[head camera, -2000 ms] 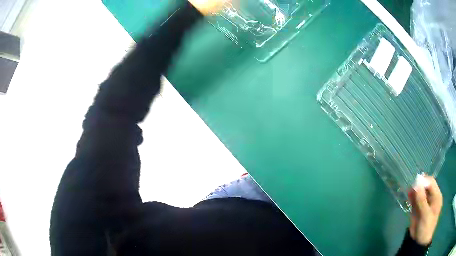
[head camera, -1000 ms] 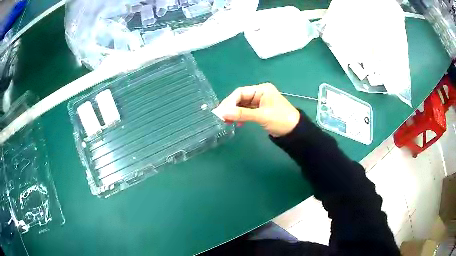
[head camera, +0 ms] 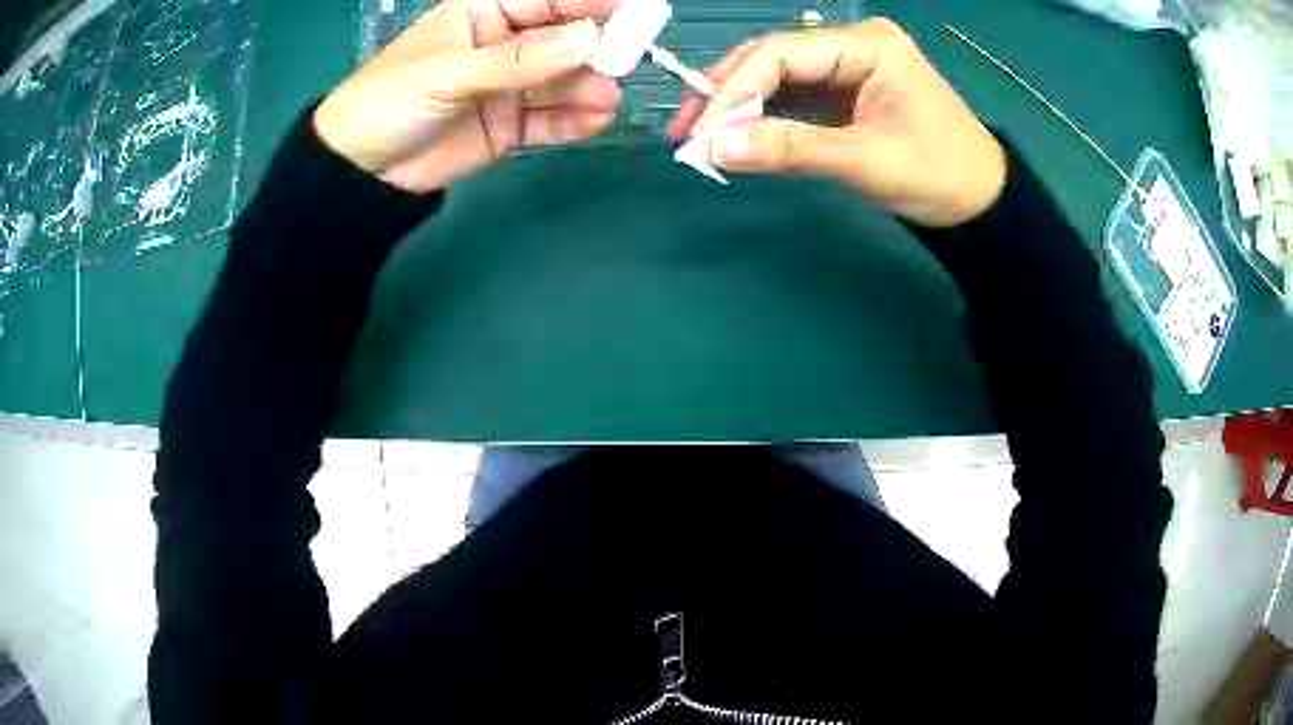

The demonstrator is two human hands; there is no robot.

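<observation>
My left hand (head camera: 489,85) holds a white plastic body (head camera: 630,36) between thumb and fingers, at the top centre. A slim white pin-like part (head camera: 678,67) runs from the white body toward my right fingertips. My right hand (head camera: 851,121) pinches a small white pointed piece (head camera: 723,139), with its tip sticking out below the thumb. Fingers hide part of each piece. Both hands are bare and close together above the green mat.
A ribbed tray (head camera: 709,20) lies partly hidden behind the hands. A compartment blister tray (head camera: 135,142) is at left. A small parts box (head camera: 1174,269) and thin stick (head camera: 1042,99) lie at right. A bag of white parts (head camera: 1259,135) and red stool (head camera: 1259,460) are far right.
The view has turned and both hands are now in it, brought together. The left hand has a white body. The right hand still pinches a white piece, with a pin-like part between the hands.
</observation>
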